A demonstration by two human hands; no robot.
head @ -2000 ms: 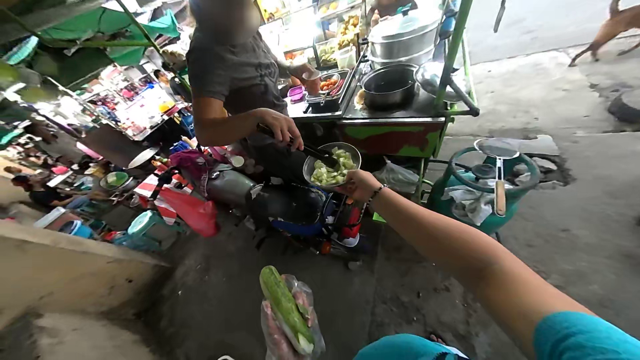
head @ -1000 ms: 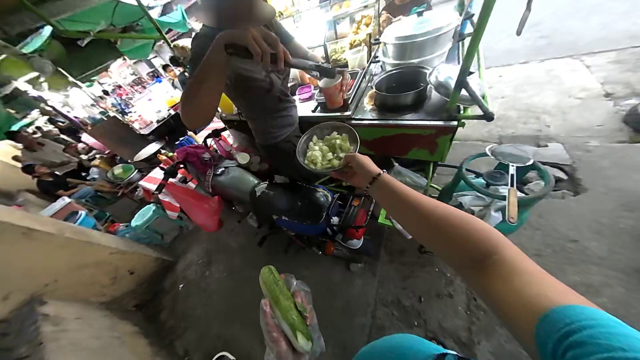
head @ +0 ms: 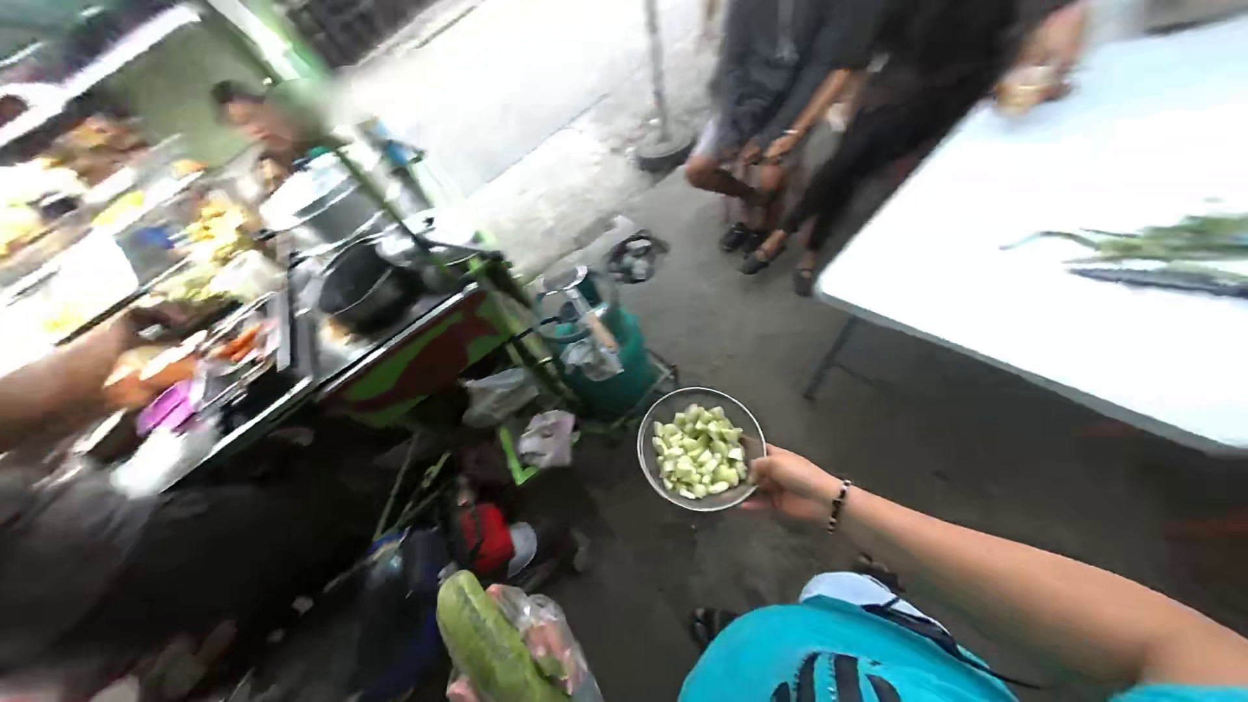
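My right hand (head: 785,483), with a beaded bracelet at its wrist, grips the rim of a round metal bowl (head: 645,458). Pale green diced pieces, which look like cucumber, (head: 697,450) lie in the bowl. At the bottom, left of my body, my left hand (head: 546,634) is inside a clear plastic bag or glove and holds a green cucumber-like vegetable (head: 487,643). Part of that hand is hidden behind the vegetable and cut off by the frame edge.
A food cart (head: 419,356) with a dark pot (head: 366,288) stands at left, beside a green gas cylinder (head: 624,366) with a strainer on it. A white table (head: 1033,312) bearing long green vegetables (head: 1170,239) is at right. People (head: 780,107) are beyond it; a motorcycle is partly visible lower left.
The view has swung far to the right, bringing the white table in. The bowl in my right hand is now away from the person at the cart, who held tongs near it earlier.
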